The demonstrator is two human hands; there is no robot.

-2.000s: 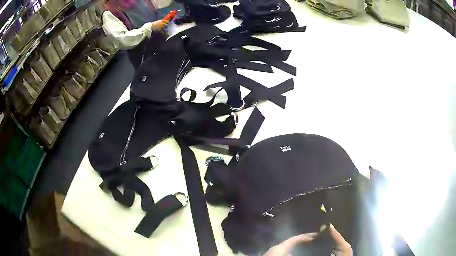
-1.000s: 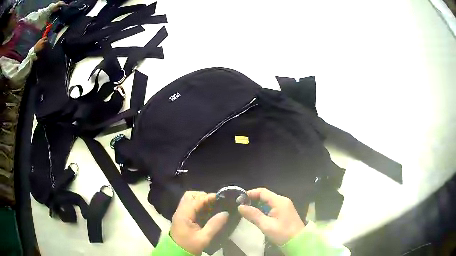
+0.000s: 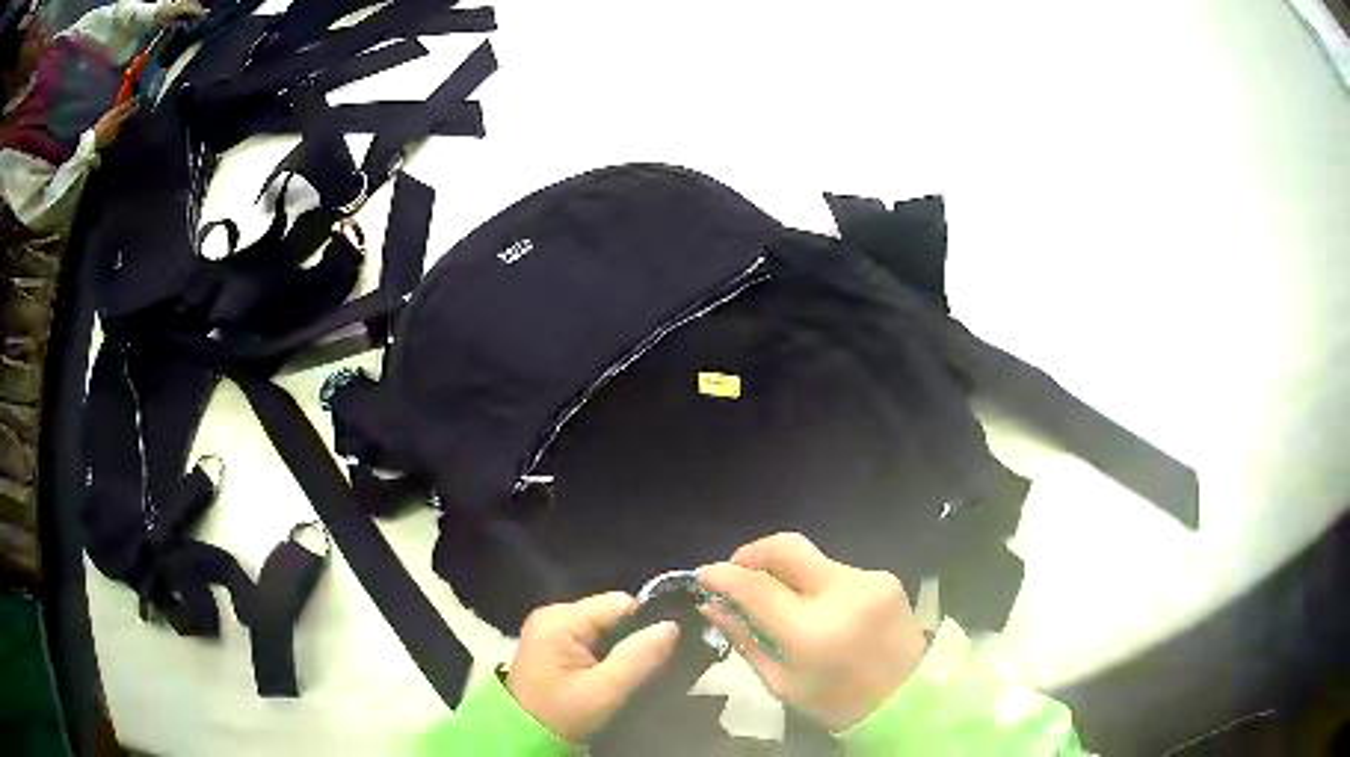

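Observation:
My left hand [image 3: 585, 669] grips the black strap end at the metal ring [image 3: 669, 586], near the bottom centre. My right hand [image 3: 822, 629] pinches the ring's right side, with bluish film showing at the fingers. The silvery upper arc of the ring shows between the hands; its lower part is hidden. The black bag body [image 3: 592, 318] lies flat just beyond my hands, with a curved zipper [image 3: 644, 355], a small yellow tag [image 3: 720, 386] and a white logo [image 3: 514, 250].
More black bags and straps [image 3: 148, 281] lie at the left, some with silver rings [image 3: 311, 538]. A loose strap [image 3: 1096, 429] extends right on the white table [image 3: 1036, 119]. Another person's hand [image 3: 111, 126] holds an orange-handled tool at the upper left.
Both hands came together at the ring after only one showed near the bag. Since then my right hand has shifted over the ring's right side, covering more of it. The view has swung right.

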